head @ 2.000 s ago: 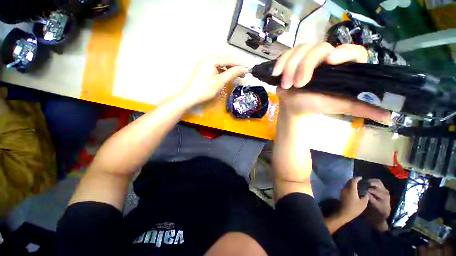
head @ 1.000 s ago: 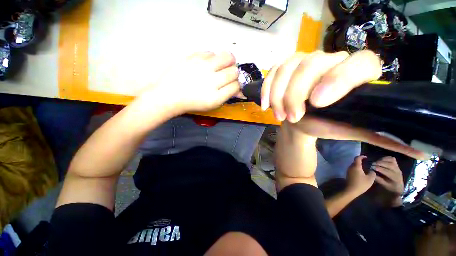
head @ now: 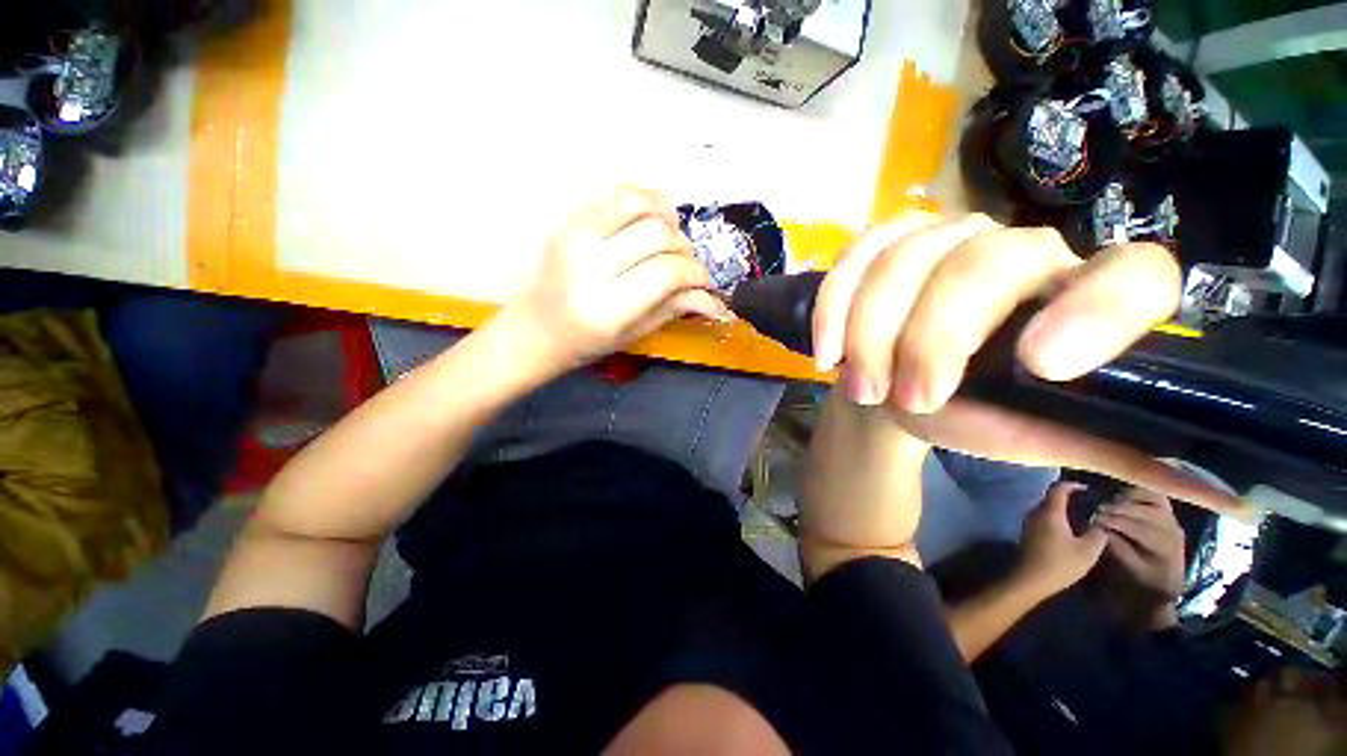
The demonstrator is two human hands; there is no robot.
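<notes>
A round black housing [head: 762, 236] with a silvery circuit board [head: 720, 248] inside lies at the bench's front edge, over the orange tape. My left hand [head: 628, 276] is on the housing's left side, its fingers at the near rim and partly covering it. My right hand [head: 975, 318] is wrapped around the thick black electric screwdriver [head: 1197, 396]. The screwdriver lies nearly level, its nose at the housing's near right rim beside my left fingertips. The driver tip and any screw are too small or hidden to tell.
The silver-grey screw feeder [head: 746, 56] stands beyond the housing. Groups of black units stand at the left [head: 81, 81] and right [head: 1056, 141]. A black-and-white box [head: 1256, 207] is at the right. Another person's hands [head: 1108, 535] hold a dark piece at lower right.
My right hand has brought the screwdriver from above the housing down to its near right edge. My left hand has moved from beyond the housing onto its left side.
</notes>
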